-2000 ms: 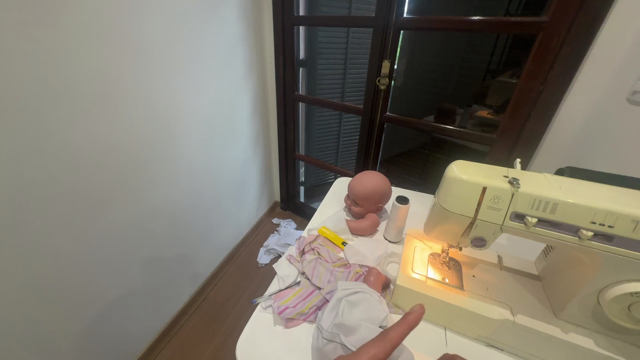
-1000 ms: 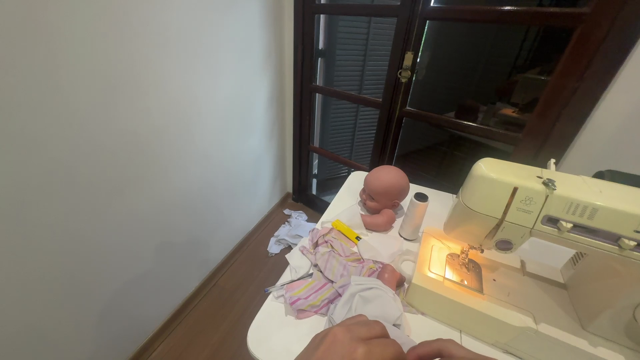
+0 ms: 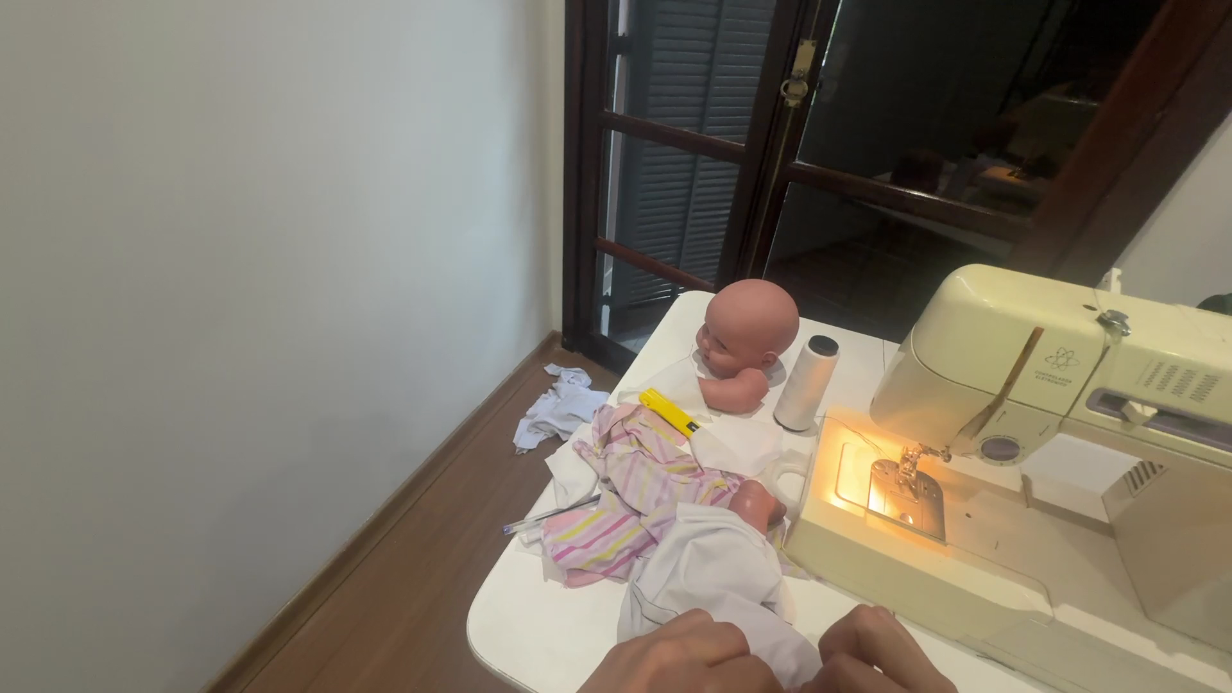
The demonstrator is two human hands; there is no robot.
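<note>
At the bottom edge, my left hand (image 3: pixel 681 656) and my right hand (image 3: pixel 874 654) both pinch the near part of a white cloth (image 3: pixel 707 568); their fingertips are partly cut off by the frame. A doll's limb (image 3: pixel 756 505) shows at the cloth's far end. Beyond it lies a striped pink and yellow fabric (image 3: pixel 602 534). A yellow box cutter (image 3: pixel 668 412) rests by that fabric's far edge. Farther back are a bald doll's head (image 3: pixel 751 327), another doll part (image 3: pixel 735 392) against it, and a cone of white thread (image 3: pixel 807 383) standing upright.
A cream sewing machine (image 3: pixel 1001 356) with its lamp lit fills the right side. A pen (image 3: pixel 549 516) and a roll of tape (image 3: pixel 791 479) lie on the white table (image 3: pixel 510 616). Pale cloth (image 3: pixel 560 409) is on the wooden floor, near the wall and a dark glazed door (image 3: pixel 674 144).
Two seconds ago one hand lay extended over the white cloth; now both hands are drawn in at its near part, fingers bent. The view has shifted somewhat to the left.
</note>
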